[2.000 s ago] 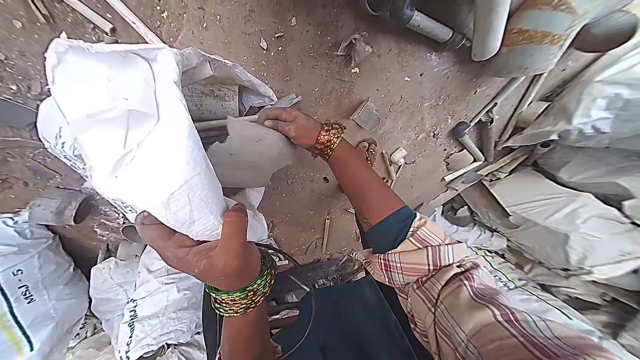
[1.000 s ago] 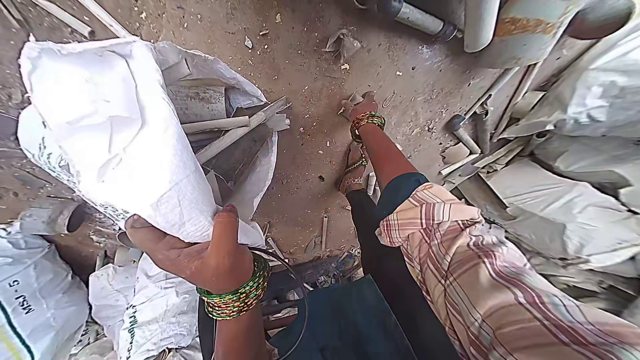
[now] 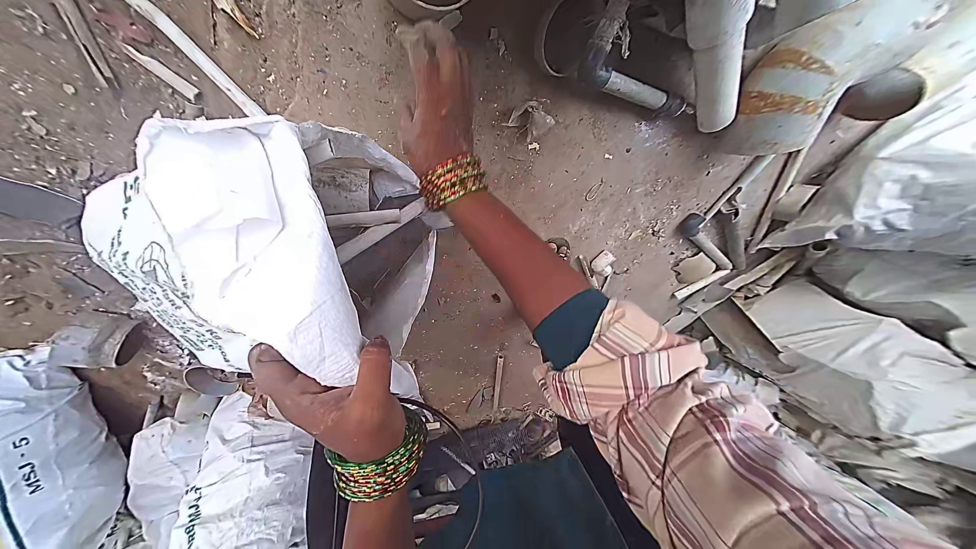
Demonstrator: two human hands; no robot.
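Observation:
A white woven plastic sack (image 3: pixel 252 244) bearing print lies on its side, its mouth facing right. Pieces of grey and white plastic pipe (image 3: pixel 366 219) and curved grey sheet-like scrap (image 3: pixel 389 267) show in the mouth. My left hand (image 3: pixel 335 404), wearing green and multicoloured bangles, grips the sack's lower edge between thumb and fingers. My right hand (image 3: pixel 438 114), wearing red and gold bangles, reaches over the ground above and right of the mouth. Its fingers are blurred near a pale patch and a round pipe end (image 3: pixel 431 8); whether they hold anything is unclear.
Large grey pipes (image 3: pixel 793 91) and a pipe with a dark fitting (image 3: pixel 637 90) lie at upper right. Filled white sacks (image 3: pixel 862 358) and scrap strips line the right side. More sacks (image 3: pixel 53 450) stand at lower left. A crumpled plastic scrap (image 3: pixel 530 118) lies on the dirt floor.
My right hand has moved from the sack's mouth to a small fragment on the ground, then farther up and left. My left hand has kept its hold on the sack.

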